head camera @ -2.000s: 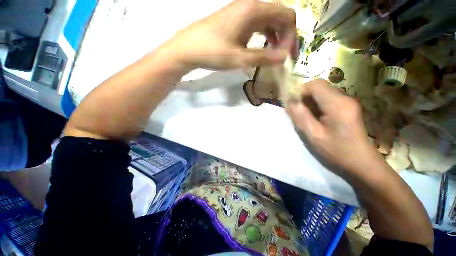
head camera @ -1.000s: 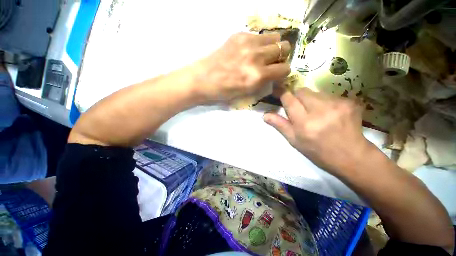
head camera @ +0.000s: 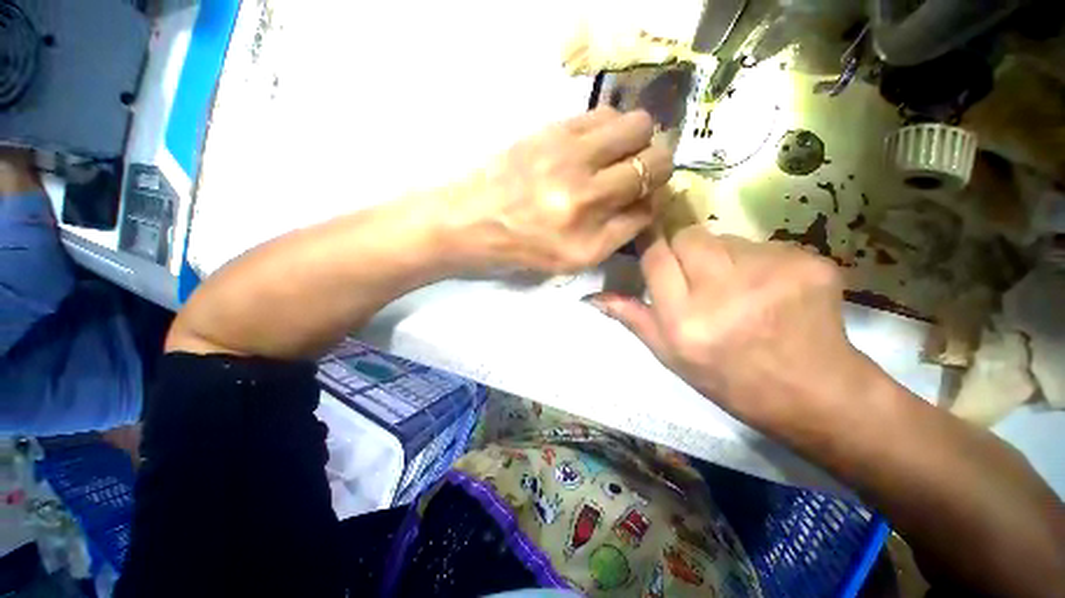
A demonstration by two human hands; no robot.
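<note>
My left hand point(head camera: 572, 193), with a ring, is closed at the left part of the machine bed, fingertips pinching a small cream fabric piece point(head camera: 687, 201) that is mostly hidden. My right hand point(head camera: 736, 310) meets it from the right, its fingers on the same fabric and its thumb pointing left over the white table. Another pale fabric strip point(head camera: 625, 53) lies behind, by the dark slide plate point(head camera: 654, 91). The presser foot and needle area point(head camera: 724, 76) is just beyond my fingers, partly blurred.
The yellowish bed plate point(head camera: 806, 193) has dark worn spots. A white ribbed knob point(head camera: 931, 154) stands right of it, with crumpled beige pieces point(head camera: 999, 368) beyond. The white table point(head camera: 350, 105) extends left. Blue baskets point(head camera: 818, 532) and the printed apron point(head camera: 607, 526) are below. Another person's leg point(head camera: 70, 327) is at left.
My hands came down from a raised, blurred position to the bed's near left part, close together. Since one second ago they have shifted slightly nearer the table edge. A pale strip now shows behind the slide plate.
</note>
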